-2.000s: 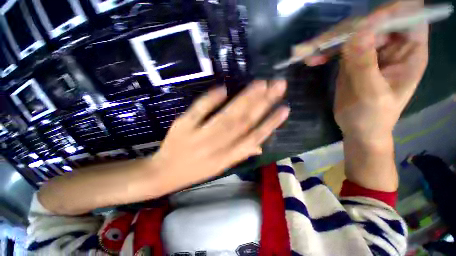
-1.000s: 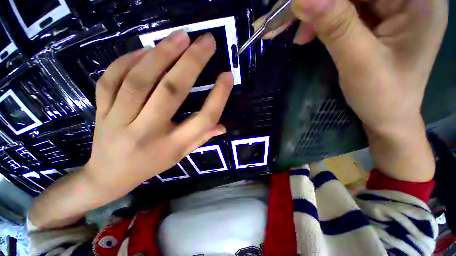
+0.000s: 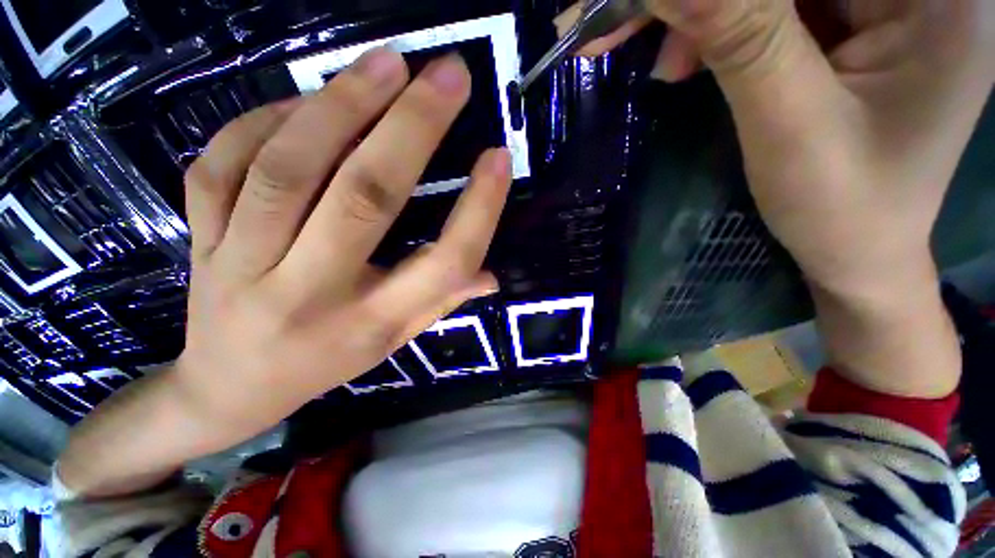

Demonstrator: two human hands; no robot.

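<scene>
A white-bordered panel (image 3: 504, 65) lies in the glossy black tray (image 3: 589, 234), with a small dark slot in its right short edge. My left hand (image 3: 327, 218) is bare and spread over the panel's left and middle part, fingertips resting on it. My right hand (image 3: 807, 120) is bare and closed on a thin metal-tipped tool (image 3: 567, 44). The tool's tip touches or nearly touches the panel at its slot. The tool's handle is mostly hidden by my right hand and the frame's top edge. Whether a small piece sits at the tip cannot be told.
More white-bordered panels (image 3: 550, 331) lie in the tray's near row, at its far left and in the top left corner. A clear sheet with rows of small marks (image 3: 715, 256) lies on the dark green bench right of the tray. A tan object (image 3: 760, 365) is beyond the bench edge.
From two seconds ago, my left hand has moved left onto the panel, and my right hand has brought the tool tip left to the panel's slot. Over the last second both hands have barely moved.
</scene>
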